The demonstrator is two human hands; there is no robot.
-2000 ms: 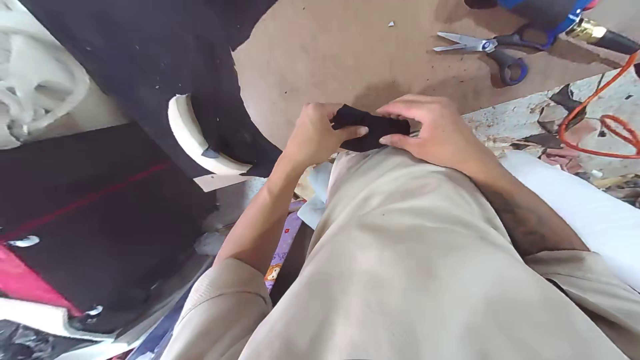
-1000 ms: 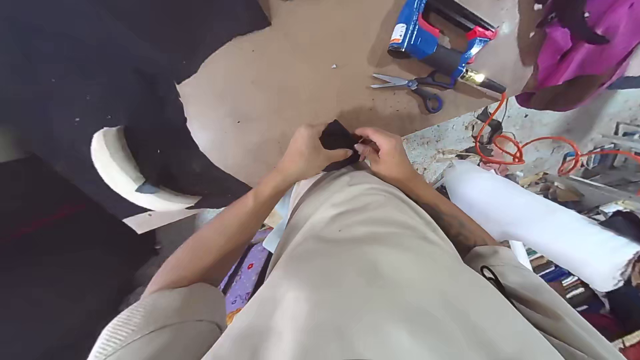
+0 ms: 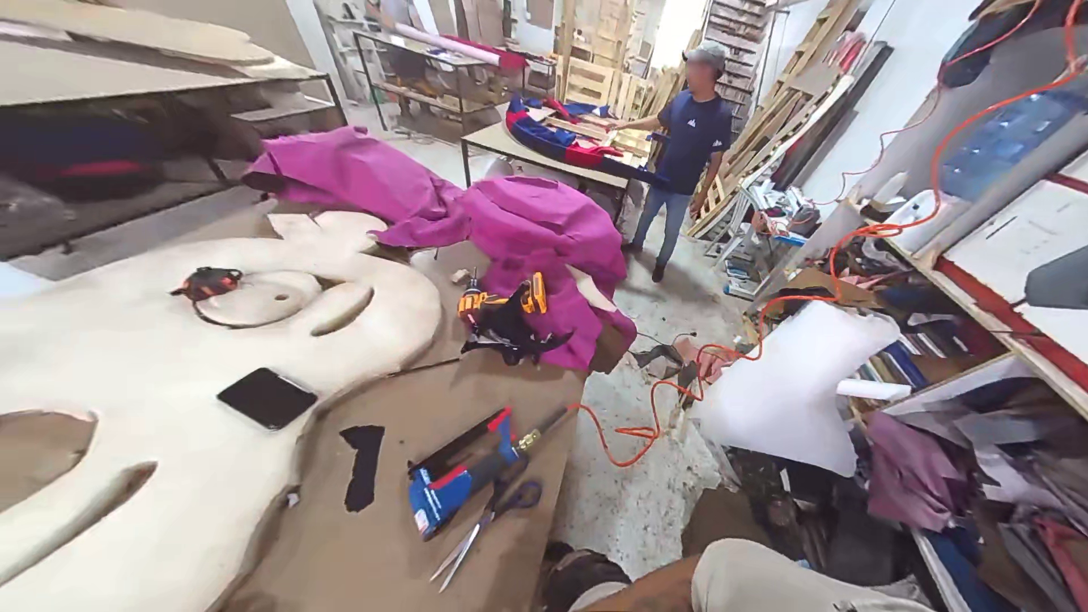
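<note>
Neither of my hands shows now; only part of a bare arm and a beige sleeve appear at the bottom edge. On the brown board of the worktable lies a small black fabric piece (image 3: 364, 467). A blue and red pneumatic stapler (image 3: 459, 476) rests to its right, coupled to an orange air hose (image 3: 654, 416). Scissors (image 3: 489, 520) with dark handles lie against the stapler, blades towards the bottom. Left of the fabric piece, a dark flat square object (image 3: 268, 398) sits on a large cream foam shape (image 3: 170, 476).
A yellow and black cordless drill (image 3: 501, 308) lies by crumpled magenta fabric (image 3: 535, 221). Farther back, a person (image 3: 693, 136) stands at another table (image 3: 484, 143) bearing a blue and red upholstered piece. White padding (image 3: 790, 382) and shelves with fabric scraps (image 3: 918, 476) stand at right.
The view has swung widely up and across the workshop. Both hands, seen earlier holding a black fabric piece, are out of view.
</note>
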